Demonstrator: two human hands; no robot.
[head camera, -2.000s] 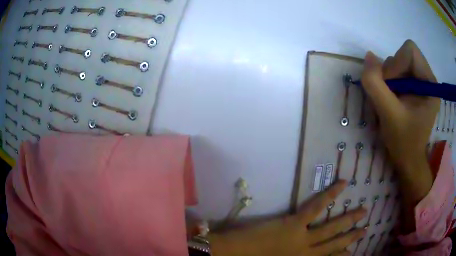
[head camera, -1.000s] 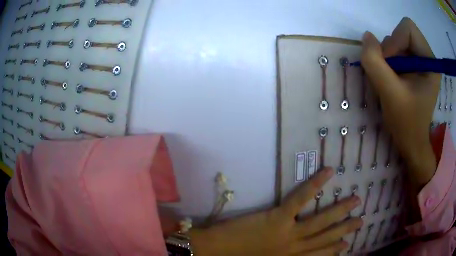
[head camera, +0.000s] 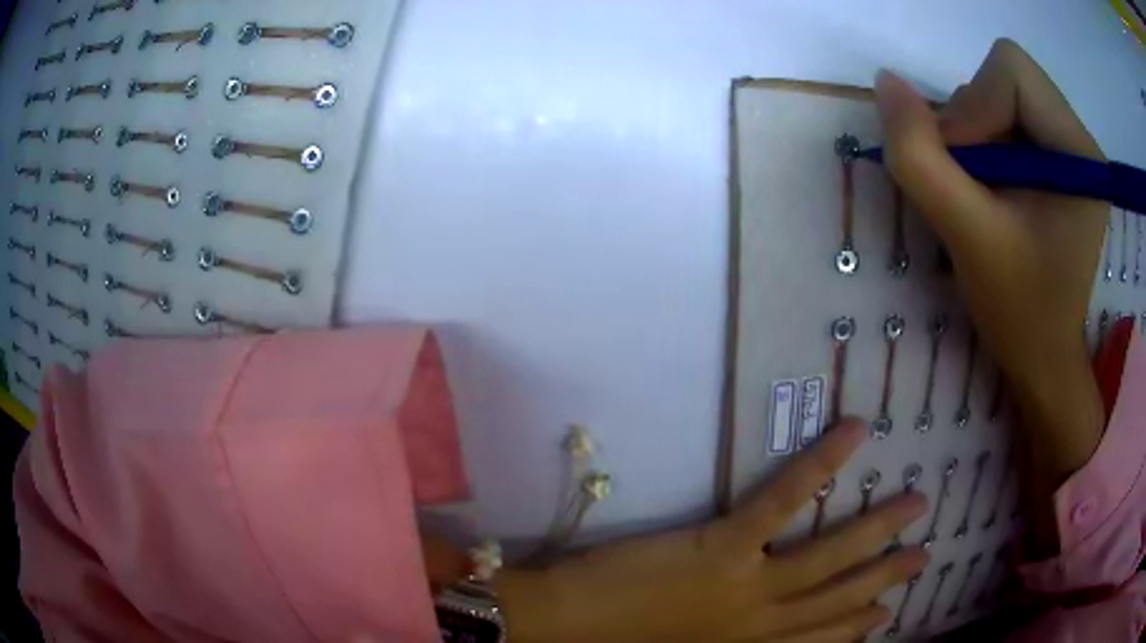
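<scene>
A pale board with a brown edge (head camera: 769, 251) lies at the right, bearing rows of connector leads (head camera: 847, 207) with a round silver terminal at each end. My right hand (head camera: 1005, 214) holds a blue marker pen (head camera: 1049, 171), its tip at the upper terminal (head camera: 847, 147) of the leftmost lead in the top row. My left hand (head camera: 779, 565) lies flat on the lower part of the board, fingers spread, holding nothing and covering some leads. Two small white labels (head camera: 797, 416) are on the board's left side.
Another board of leads (head camera: 189, 226) lies at the left, partly under my pink left sleeve (head camera: 239, 477). A pale cord with small knobs (head camera: 586, 487) lies on the white table (head camera: 528, 251) beside my left wrist. More leads (head camera: 1122, 251) show at the far right.
The pen tip has moved left across the board, from the second lead's upper terminal to the leftmost lead's. The whole view has shifted back and forth. My left hand stays on the board.
</scene>
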